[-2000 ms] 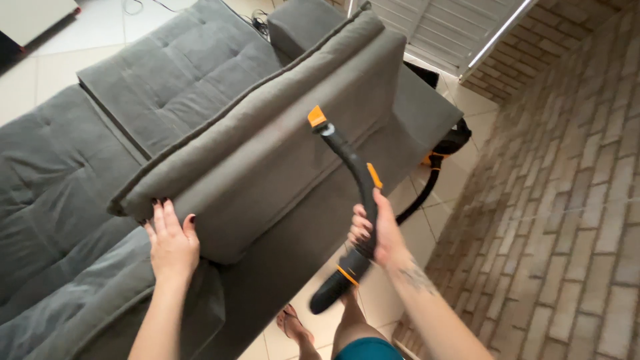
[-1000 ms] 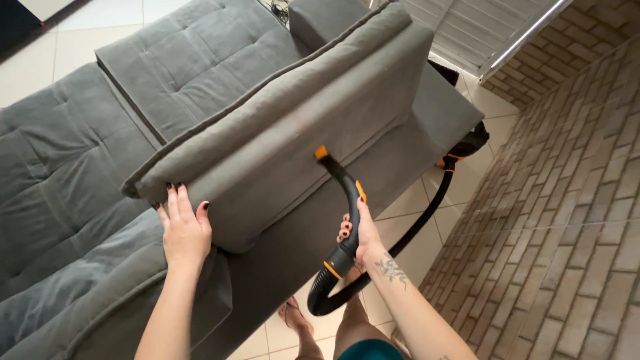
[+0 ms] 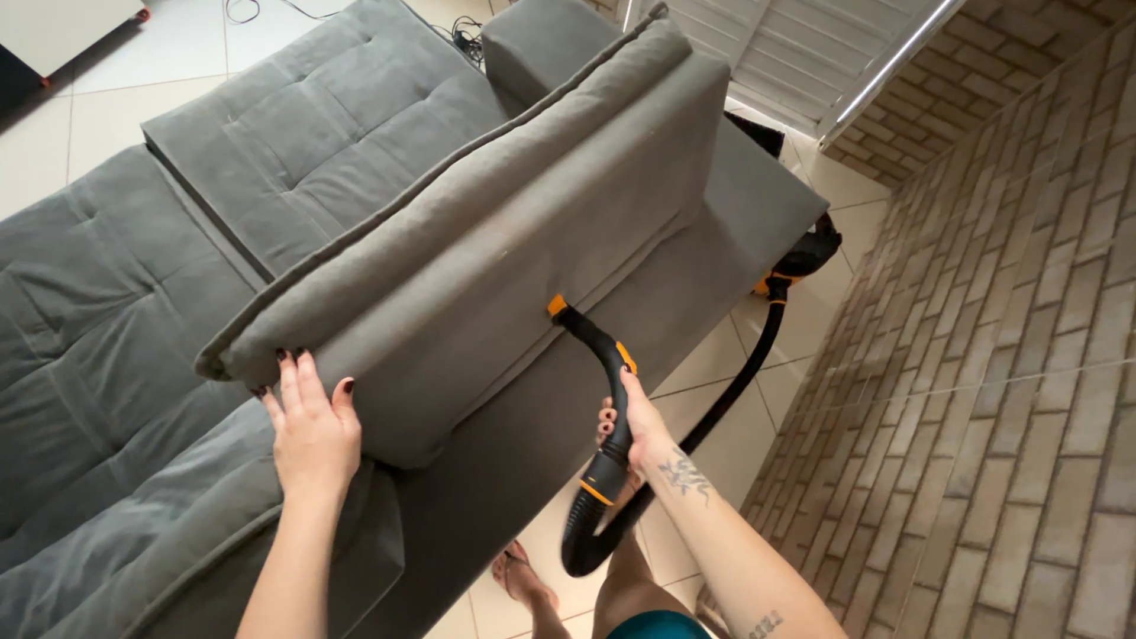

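Observation:
My right hand (image 3: 635,422) is closed around the curved black handle of a vacuum cleaner hose (image 3: 745,368). At the handle's tip, an orange nozzle (image 3: 557,306) touches the lower back of a grey sofa back cushion (image 3: 524,231). My left hand (image 3: 312,426) lies with spread fingers on the near end of that cushion, holding nothing in its grasp. The hose loops below my right hand and runs back to the black and orange vacuum cleaner (image 3: 803,253) on the floor past the sofa's far end.
Grey tufted sofa seats (image 3: 346,106) extend beyond the cushion, with an armrest (image 3: 550,53) at the far end. A brick-patterned wall (image 3: 985,355) rises on the right, and a white slatted door (image 3: 790,53) stands at the back. Cables (image 3: 466,40) lie on the tiled floor.
The nozzle, clear of the cushion's upper back two seconds ago, has come down to its lower back with my right hand around the handle. My left hand has stayed at the cushion's near end.

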